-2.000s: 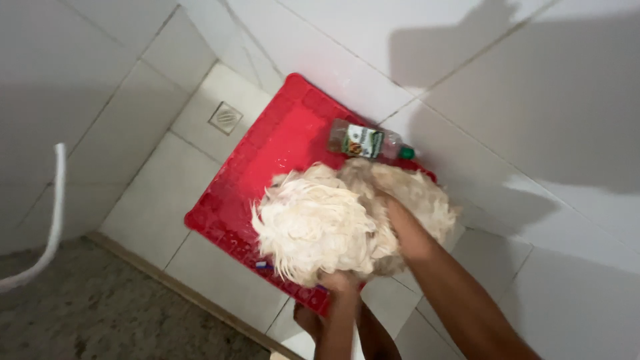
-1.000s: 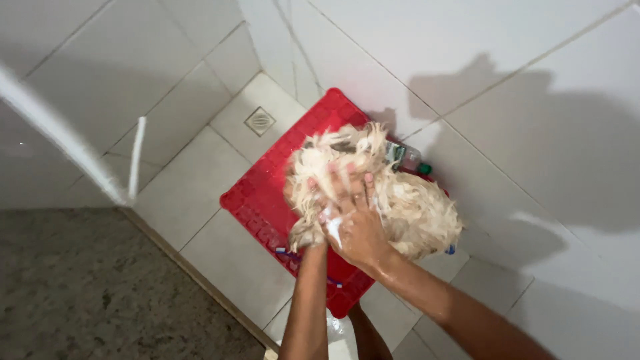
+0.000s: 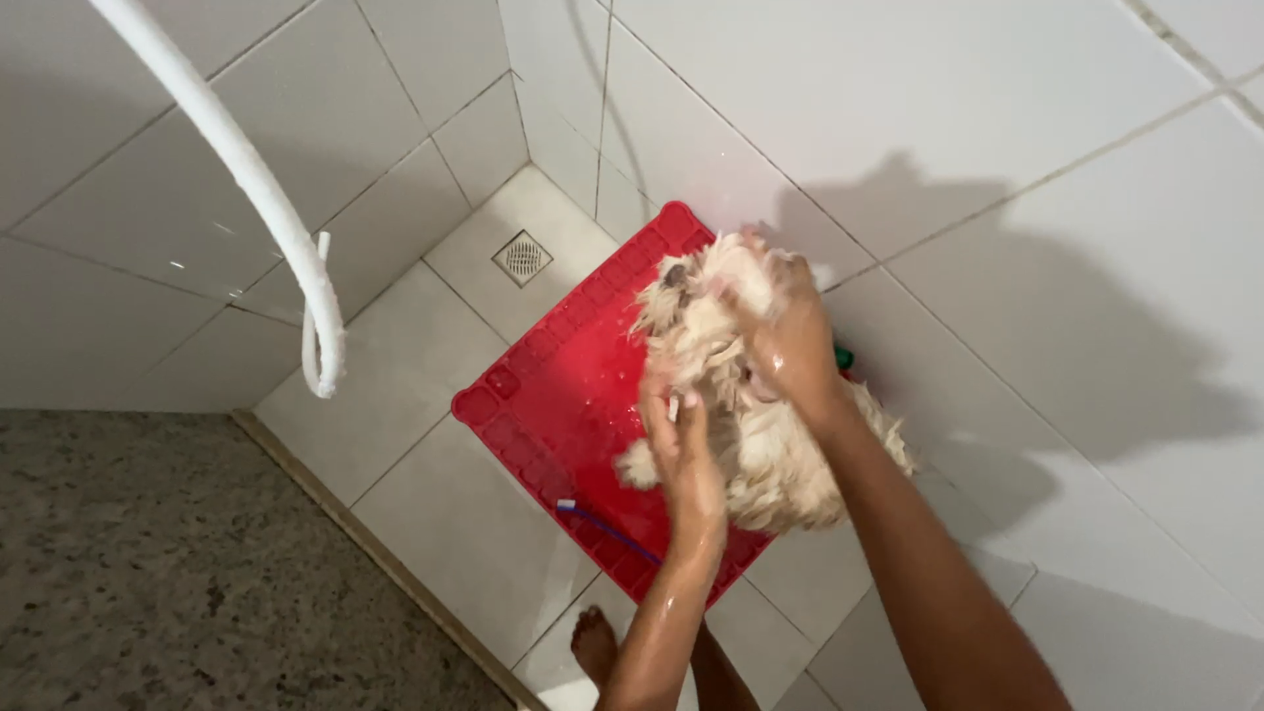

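A wet, cream-coloured long-haired dog [image 3: 790, 464] is on a red plastic mat or tray [image 3: 583, 365], its head towards the top and its dark nose or eye turned to the left. My right hand [image 3: 785, 346] lies on the fur of its head and neck, fingers spread and blurred. My left hand [image 3: 681, 434] is at the dog's chest, fingers apart, with a bit of white on them that may be foam. Neither hand is closed round anything. A blue cord with a white end [image 3: 566, 505] lies near the mat's lower left edge.
A white hose [image 3: 247, 168] hangs at the upper left. The green cap [image 3: 842, 356] of a mostly hidden bottle shows beside the dog, near the tiled wall. A floor drain [image 3: 522, 258] is above the mat. A speckled stone surface [image 3: 197, 563] fills the lower left; a bare foot [image 3: 594, 647] is below.
The dog's head has turned, and its face side now shows at the left. My hands, close together one second ago, are now apart, the right one higher on the head.
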